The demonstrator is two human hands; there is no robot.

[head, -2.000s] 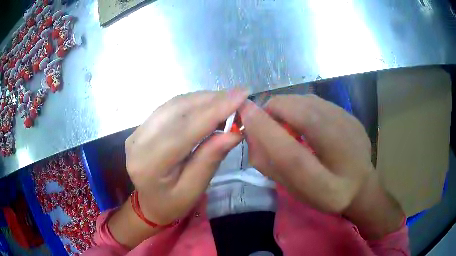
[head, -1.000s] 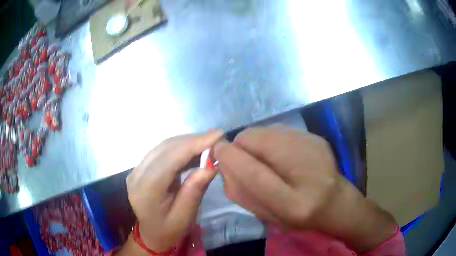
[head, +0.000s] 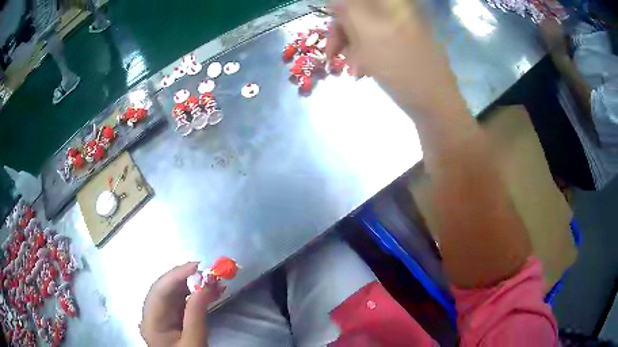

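My left hand (head: 173, 305), at the lower left by the bench's front edge, grips a figurine (head: 224, 268) between thumb and fingers. Its bright red head points right, and its white and red body is partly hidden by the fingers. My right hand (head: 373, 37) is stretched to the far side of the bench, blurred. Its fingers are at a cluster of red-and-white figurines (head: 306, 66). Whether it holds anything cannot be seen.
A cardboard pad (head: 135, 198) carries a white round dish (head: 106, 203) and a thin stick. Behind it is a dark tray (head: 57, 193) of red pieces. White discs (head: 250, 90) and a figurine row (head: 198, 112) lie beyond. A figurine pile (head: 37, 271) is left. Another person's arm (head: 562, 57) is at right.
My hands have parted. My right hand has moved far forward, while my left stays low with the figurine, its red head now exposed. The view has shifted, showing more of the far bench.
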